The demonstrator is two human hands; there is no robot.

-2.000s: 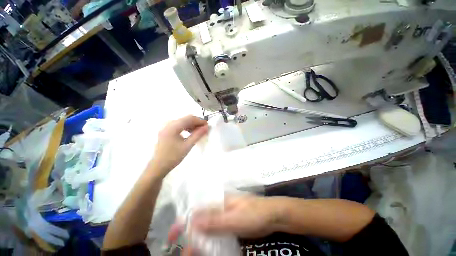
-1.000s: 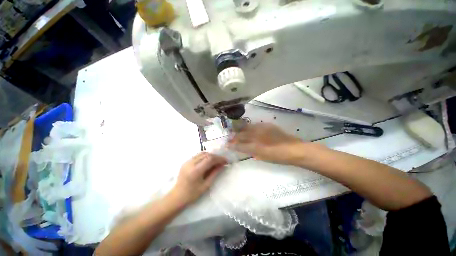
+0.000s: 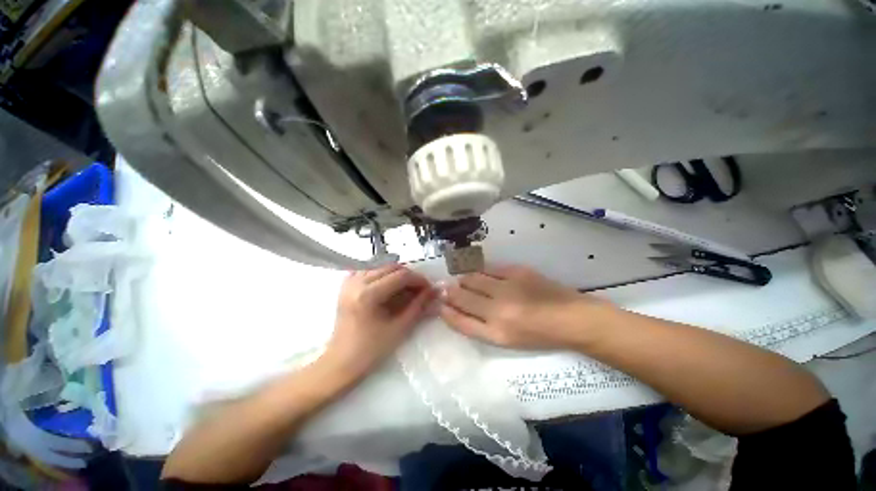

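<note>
A thin white garment piece (image 3: 317,412) spreads over the table's front left and hangs over the edge. Scalloped lace trim (image 3: 461,412) runs from my fingers down to the front edge. My left hand (image 3: 379,312) pinches the cloth just in front of the presser foot (image 3: 379,247). My right hand (image 3: 509,307) holds the cloth edge right beside it, its fingertips by the small tan seam guide (image 3: 465,258). The fingertips of both hands nearly meet. The exact cloth edges between them are hard to tell.
The sewing machine head (image 3: 672,86) with its tension dial (image 3: 455,175) looms close above my hands. Right lie scissors (image 3: 696,179), a marking pen (image 3: 663,228), snips (image 3: 716,262) and a white stick (image 3: 636,184). A blue basket (image 3: 104,197) with cloth pieces stands left.
My view has moved closer to the machine head. My right hand came up from the lap to the cloth by the foot. Both hands are now closer together, and the trim hangs straighter.
</note>
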